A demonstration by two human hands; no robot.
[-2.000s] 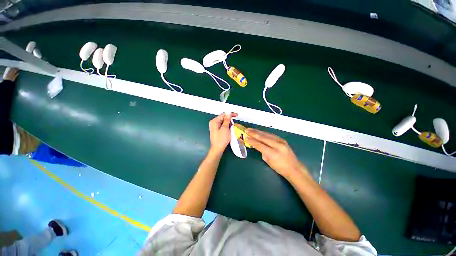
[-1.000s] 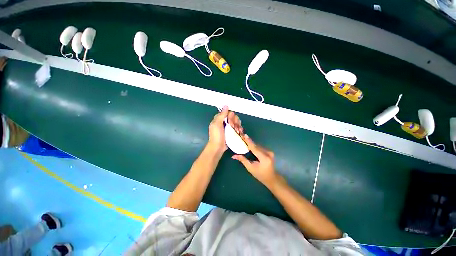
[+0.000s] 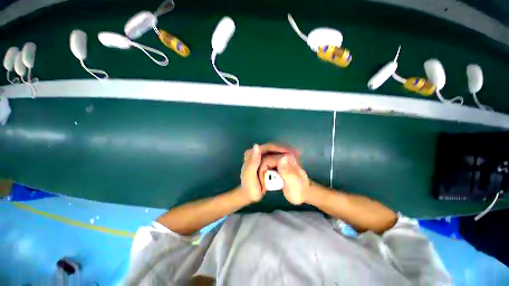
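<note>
A white device body (image 3: 274, 181) is held between both hands close in front of my body. Only its rounded end with a small dark spot shows; the rest is hidden by fingers. My left hand (image 3: 254, 174) is wrapped around its left side. My right hand (image 3: 293, 177) grips it from the right, with the fingers of both hands meeting above it. No yellow printed piece can be seen in the hands.
Several white bodies with cord loops (image 3: 223, 34) lie beyond the pale rail (image 3: 167, 90), some with yellow printed pieces (image 3: 334, 56). A black block (image 3: 471, 167) stands at the right on the green bench (image 3: 139, 145). Part of a shoe shows at the lower left.
The hands have drawn nearer my body and closed around the body, which now shows end-on. The yellow piece beside it is out of sight. The view has shifted to the right.
</note>
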